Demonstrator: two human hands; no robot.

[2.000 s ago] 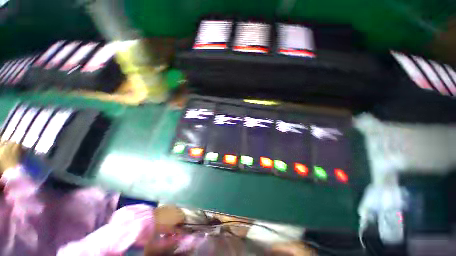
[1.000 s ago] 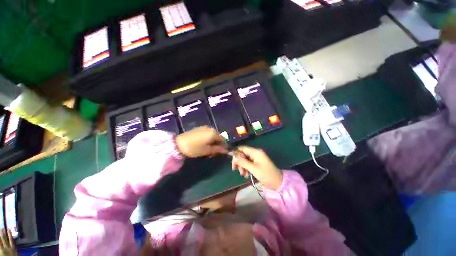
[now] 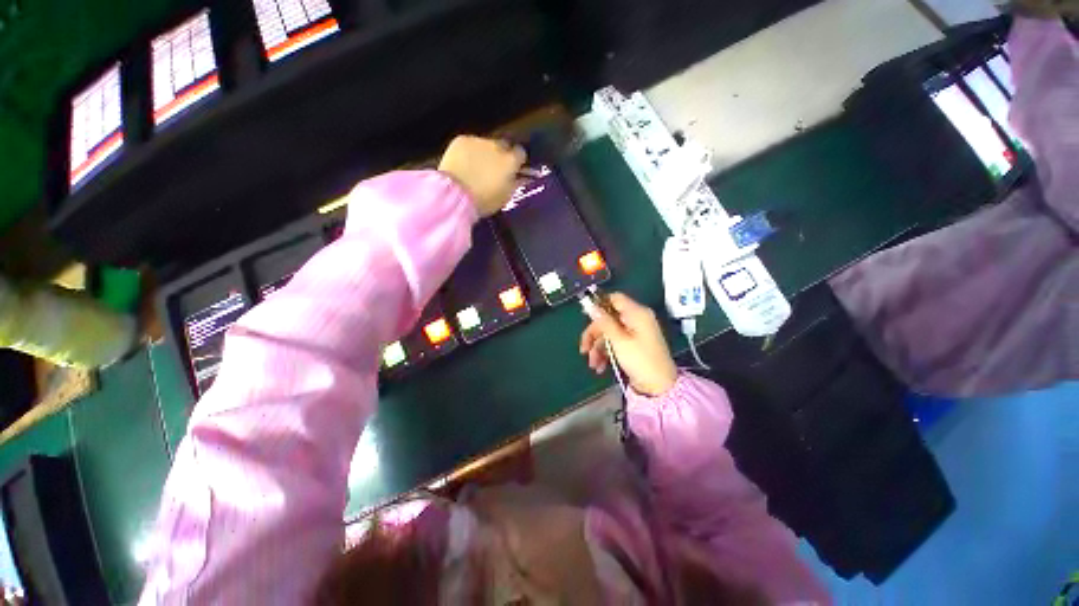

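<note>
Several dark smartphones lie side by side in the black foam tray [image 3: 163, 298]. The rightmost smartphone [image 3: 556, 231] shows white text at the top and green and orange buttons at the bottom. My left hand [image 3: 483, 173] is at this phone's top edge, fingers bent; whether they hold something small is unclear. My left sleeve covers parts of the middle phones. My right hand [image 3: 637, 346] pinches the plug end of a thin cable [image 3: 615, 369] just below the same phone's lower edge. I cannot tell if the plug is inserted.
Behind the tray is a raised black rack [image 3: 296, 142] with lit phones. Right of the tray lie a white power strip [image 3: 645, 148] and a USB charger [image 3: 684, 278]. A neighbouring person's sleeve [image 3: 982, 296] is at the right. A yellowish wrapped post [image 3: 59, 326] stands left.
My hands, together over the tray's front edge a second ago, are now apart: left up at the rightmost phone's top, right at its lower edge with the cable. The view has shifted right.
</note>
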